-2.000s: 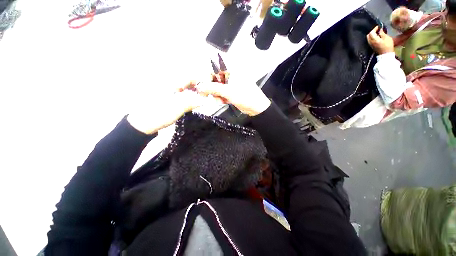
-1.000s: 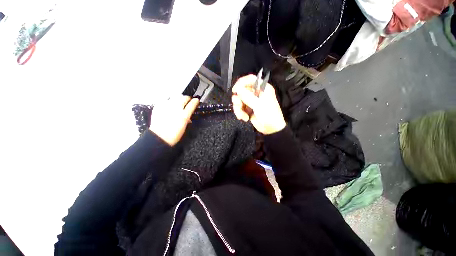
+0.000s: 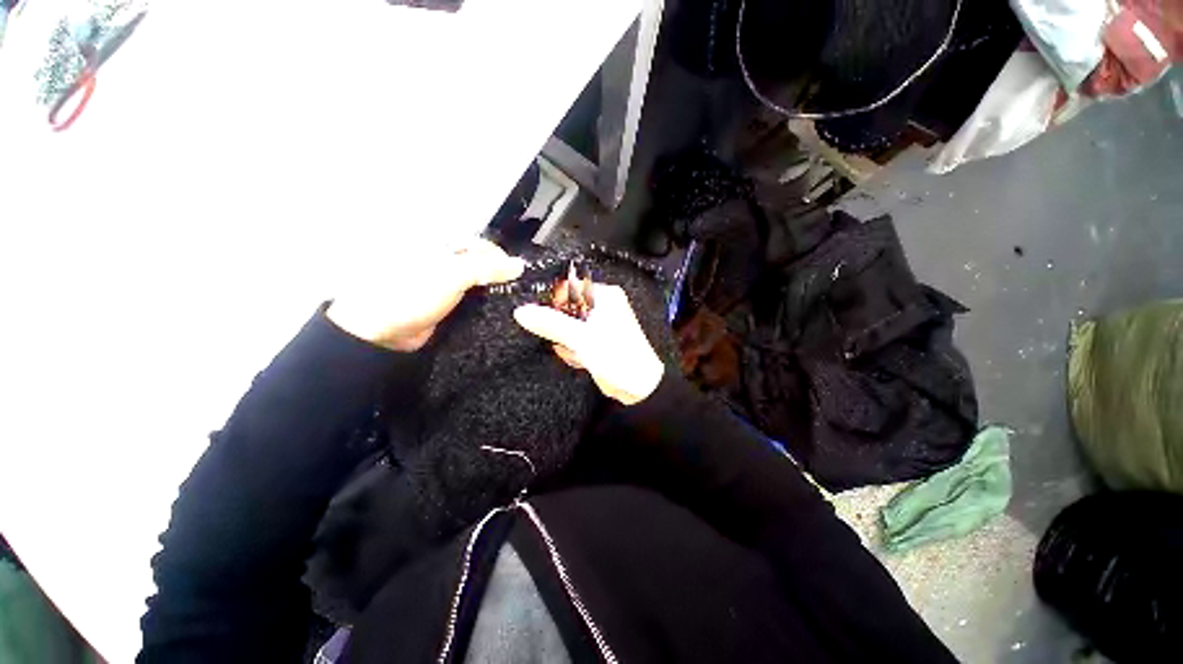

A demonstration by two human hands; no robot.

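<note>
A black nubbly garment (image 3: 487,389) lies across my lap, its upper edge raised beside the white table. A beaded trim (image 3: 610,256) with silvery glints runs along that edge. My left hand (image 3: 422,296) pinches the trimmed edge at the table's side. My right hand (image 3: 599,340) is just right of it, over the cloth, holding small thread snips (image 3: 571,278) with the pointed blades up. Any needle or thread at the fingertips is too small to tell.
The white table (image 3: 324,143) fills the left, with red-handled scissors (image 3: 74,101) at its far side. Black cloth (image 3: 882,350), green cloth (image 3: 954,493) and an olive bundle (image 3: 1129,396) lie on the grey floor. A neighbour's pink sleeve (image 3: 1142,52) shows top right.
My right hand has moved left and down, closer to my left hand. The trimmed edge, earlier stretched between the hands, now curves over the lap. The view has shifted, and the phone is nearly out of frame.
</note>
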